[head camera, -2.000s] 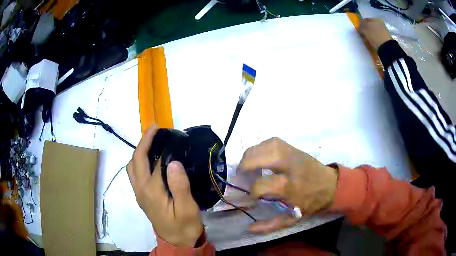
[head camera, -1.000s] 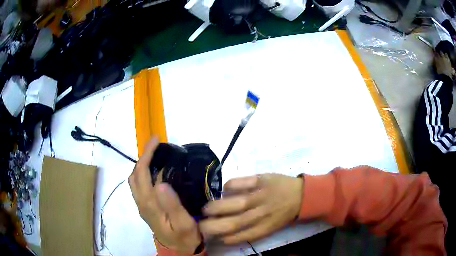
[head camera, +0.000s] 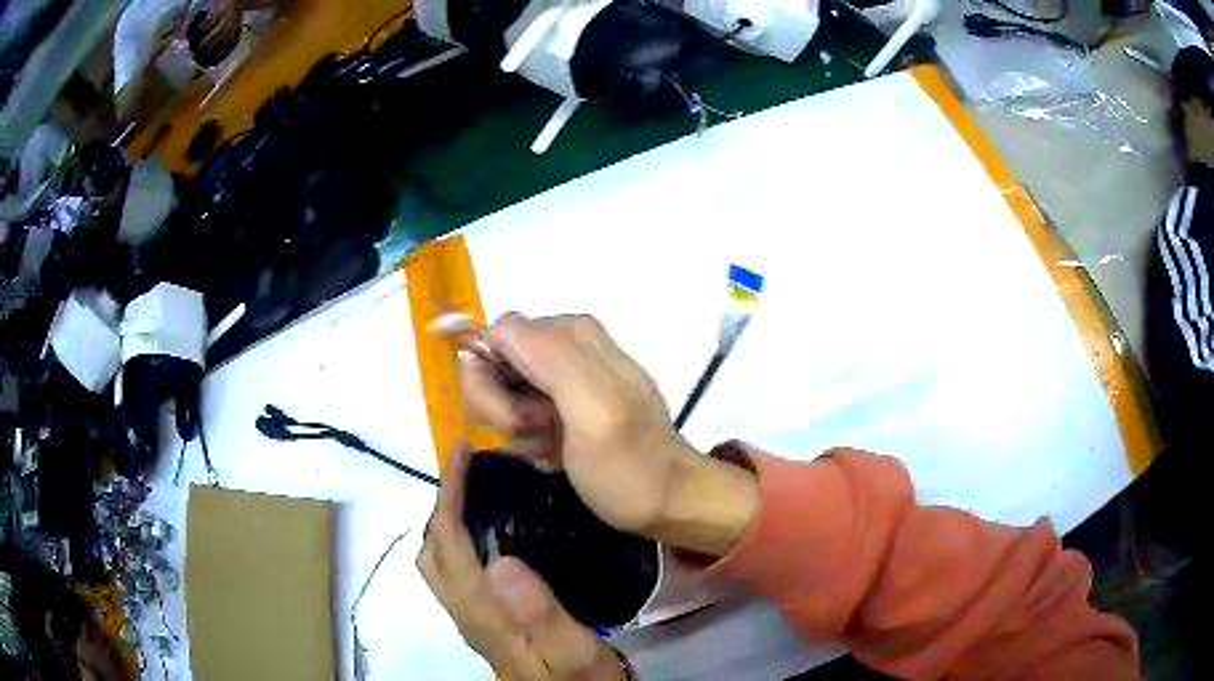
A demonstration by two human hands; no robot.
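The black camera housing (head camera: 553, 539) lies low in the middle of the white mat. My left hand (head camera: 506, 605) holds its left and near side. My right hand (head camera: 573, 406) is above its far side, blurred, with a small white piece (head camera: 457, 322) at the fingertips, perhaps the plug connector. The black tail cable (head camera: 313, 428) runs out to the left and ends in dark plugs. The ribbon-like lead end (head camera: 743, 282), blue, yellow and white, points away on the right. The inside of the housing is hidden by my right hand and wrist.
A brown cardboard piece (head camera: 260, 585) lies at the left. White and black camera units (head camera: 639, 60) stand beyond the mat, with more (head camera: 164, 326) at the left. Orange tape strips (head camera: 1038, 246) cross the mat. Another person's striped sleeve (head camera: 1185, 286) is at the right edge.
My right hand has moved from the housing's right side to above its far left. The colored wires seen before are now hidden. The view has shifted, so the mat sits further right.
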